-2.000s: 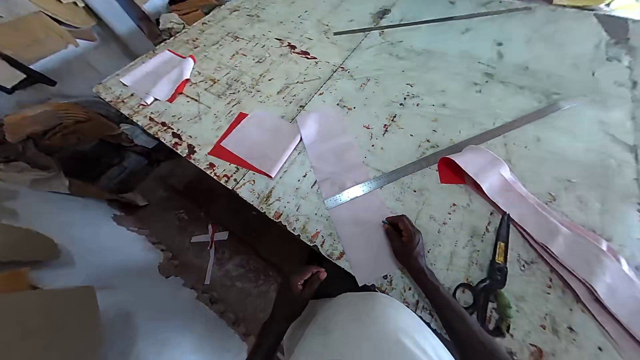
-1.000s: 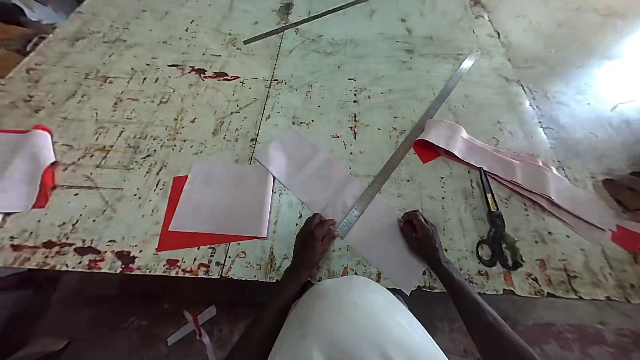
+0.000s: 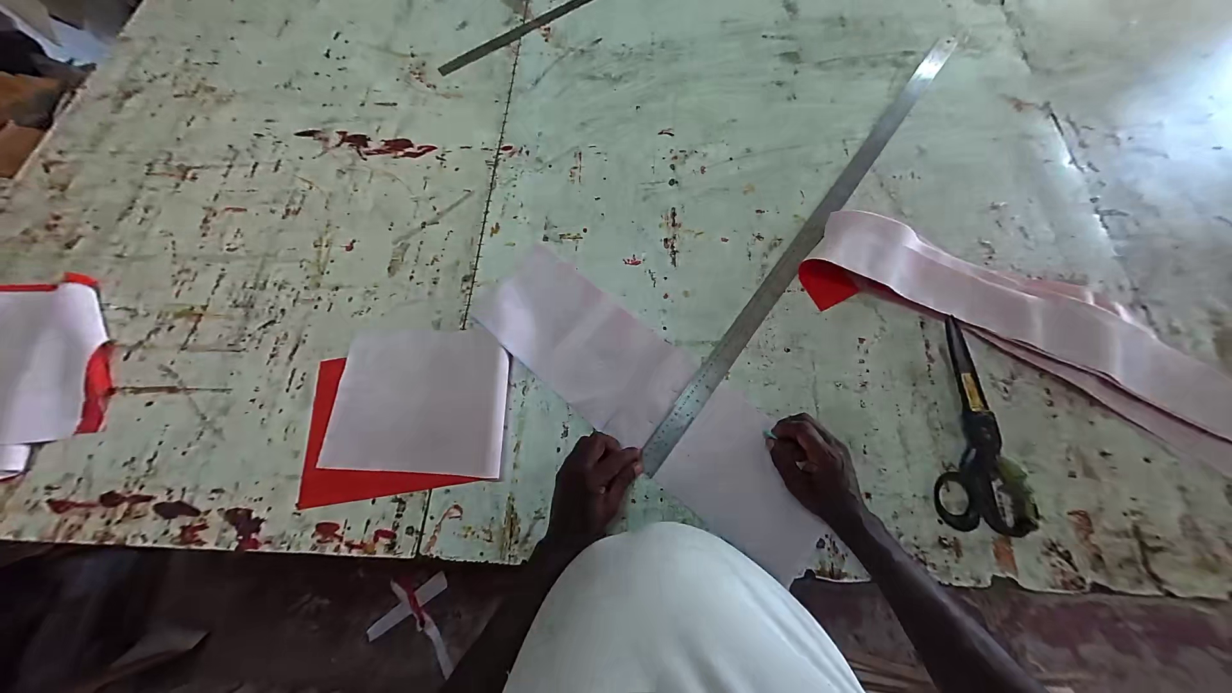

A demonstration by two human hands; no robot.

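Note:
A pale pink fabric strip (image 3: 616, 366) lies slantwise on the worktable, with a long steel ruler (image 3: 789, 260) across it. My left hand (image 3: 597, 478) is at the ruler's near end, its fingers closed on that end. On the strip's right edge rests my right hand (image 3: 811, 464), with a small greenish thing, perhaps chalk, between thumb and fingers. Black-handled scissors (image 3: 974, 433) lie to the right of it, points away from me. Left of the strip is a folded pink piece (image 3: 419, 399) over red fabric (image 3: 327, 486).
Long pink and red strips (image 3: 1011, 308) lie at the right, touching the ruler. More folded fabric (image 3: 48, 366) sits at the far left. A second metal ruler (image 3: 515, 37) lies at the back. The table's ragged near edge (image 3: 289, 549) runs beside me; scraps (image 3: 409, 606) lie below.
My left hand has come from off the table onto the ruler's near end. The ruler now lies more steeply across the strip. The view has swung round and closer.

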